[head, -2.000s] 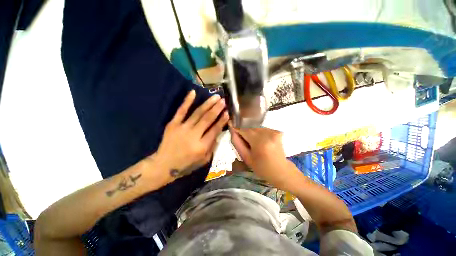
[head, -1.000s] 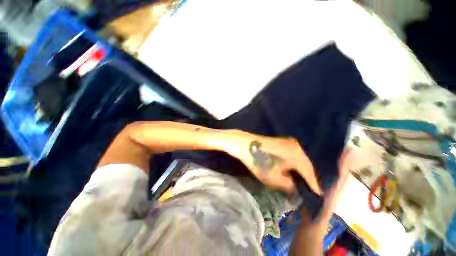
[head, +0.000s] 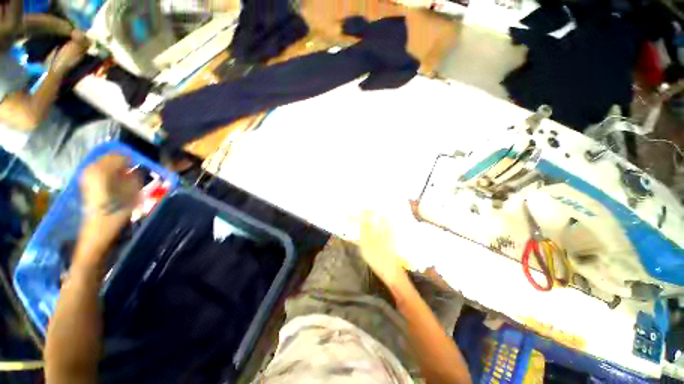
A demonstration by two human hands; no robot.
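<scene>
My left hand (head: 109,184) is blurred over the blue crate at the left; its fingers and any hold are unclear. My right hand (head: 379,240) is blurred at the front edge of the white table, with no cloth visible in it. Dark navy cloth (head: 187,300) lies in the dark bin (head: 281,247) beside my left knee. A long navy garment piece (head: 277,84) lies across the table's far left end. The white and blue sewing machine (head: 585,206) stands at the right. Scissors with red and yellow loops (head: 538,266) lie on its bed.
The blue crate (head: 37,247) holds red and white bits. More dark cloth (head: 577,67) lies beyond the table (head: 337,150). Another person's arm (head: 49,86) shows at upper left. A blue basket (head: 504,356) stands under the table's right front edge.
My view has swung left and back. The navy cloth that was in my hands is gone from them and the near table. My left hand has moved out over the crate; my hands are now apart.
</scene>
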